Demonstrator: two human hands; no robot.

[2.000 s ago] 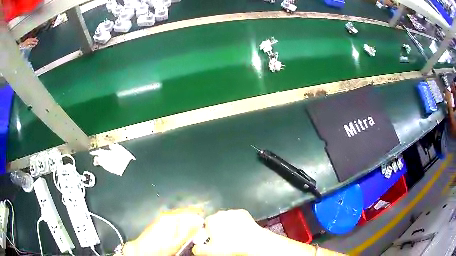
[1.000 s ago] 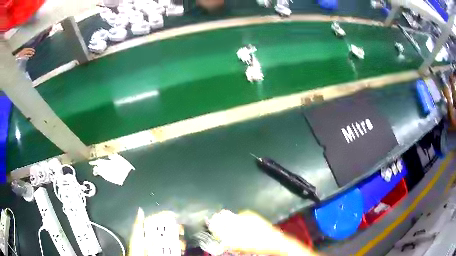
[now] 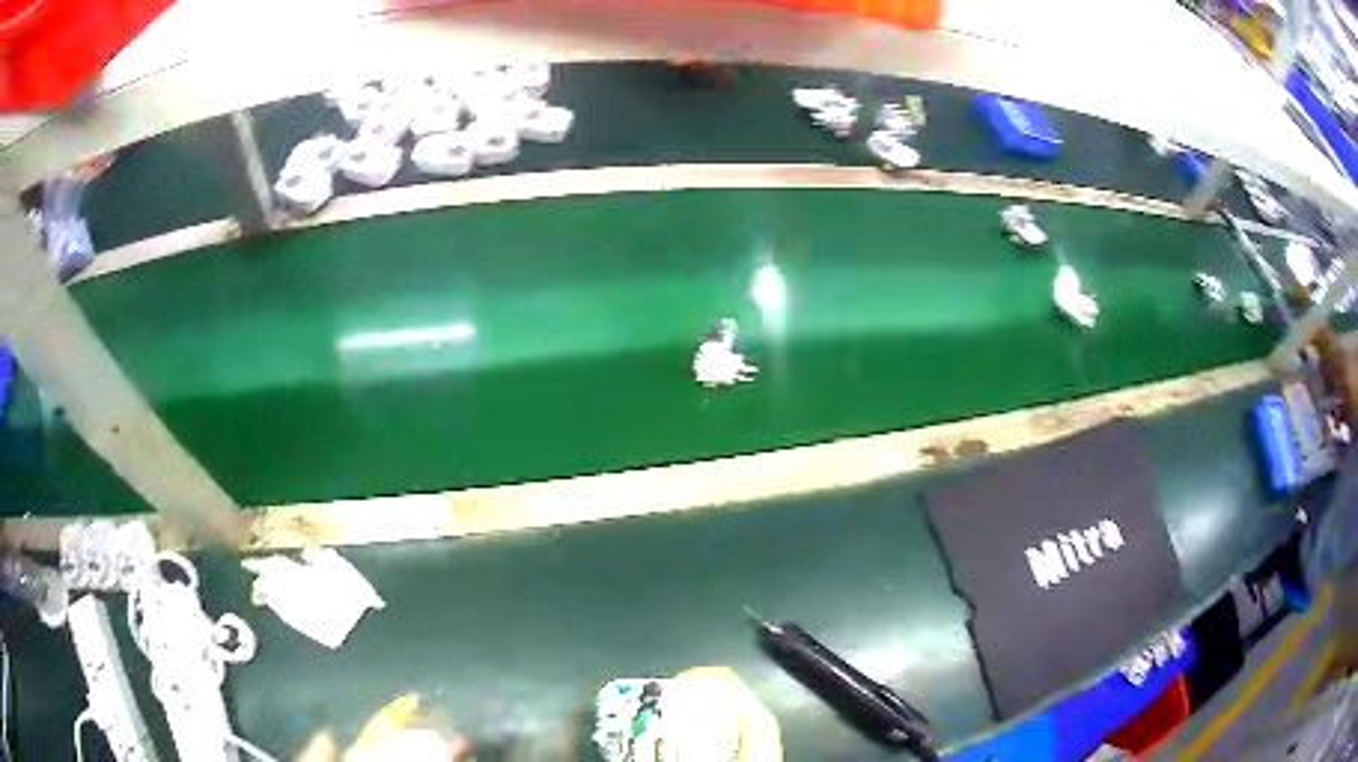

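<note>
My right hand is at the bottom edge, cut off and overexposed. Its fingers are on an adapter inner assembly with white, green and metallic bits. My left hand is to its left, blurred and mostly cut off by the bottom edge; whether it holds anything cannot be told. A black electric screwdriver lies on the dark green bench to the right of my right hand, its tip pointing up-left.
Power strips and cords lie at the left, beside a crumpled white piece. The black Mitra mat is at the right. White assemblies lie on the green belt. White units crowd the far bench.
The view has tilted up, so both hands sit lower in the picture. The white socket unit at my left hand no longer shows. The inner assembly now shows clearly at my right hand.
</note>
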